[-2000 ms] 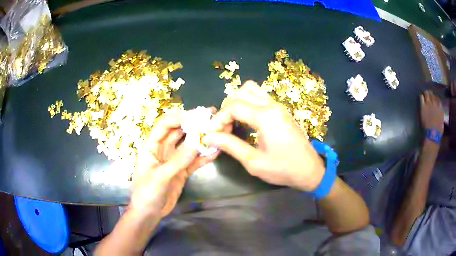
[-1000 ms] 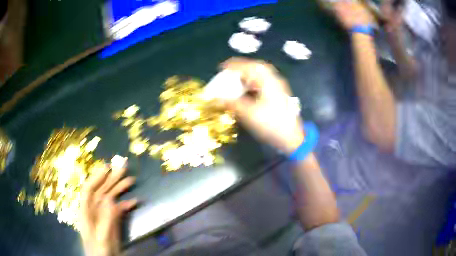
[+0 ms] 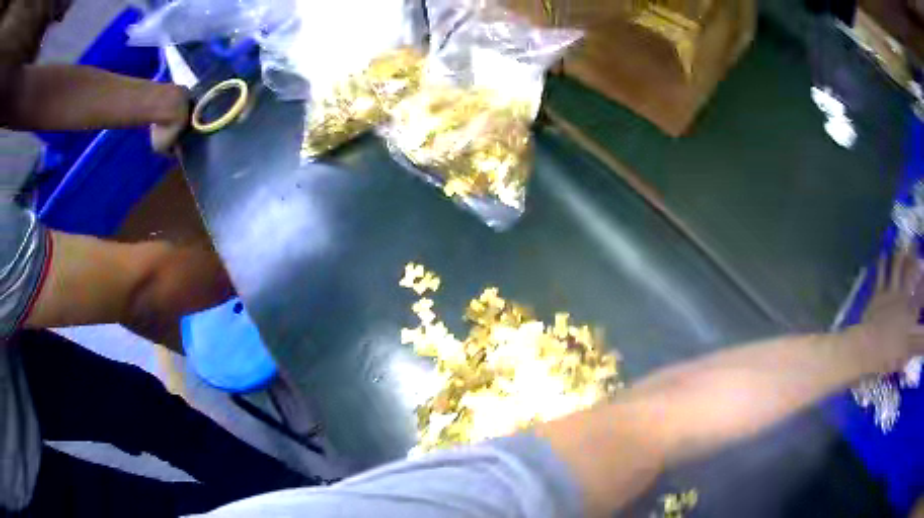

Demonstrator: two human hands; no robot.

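Observation:
My left hand (image 3: pixel 896 316) is at the right edge, partly blurred, at the end of my outstretched arm. Its fingers look spread and I see nothing held in it. It is over a blue tray or sheet (image 3: pixel 863 445), with white housings (image 3: pixel 879 401) just below it and more white pieces above it. My right hand is out of view. A heap of gold contacts (image 3: pixel 517 369) lies on the dark green table, glaring bright in the middle and partly hidden by my arm. A few contacts (image 3: pixel 679 502) show below my forearm.
Clear bags of gold contacts (image 3: pixel 461 132) lie at the top, beside a cardboard box (image 3: pixel 648 71). A person's hand (image 3: pixel 170 113) is by a yellowish tape roll (image 3: pixel 220 105) at upper left. A blue stool (image 3: pixel 228 346) stands by the table edge. White pieces (image 3: pixel 835 116) lie at upper right.
The view has swung left. My left hand has moved from beside the left heap out to the blue tray. My right hand, earlier blurred above the right heap, has left the picture.

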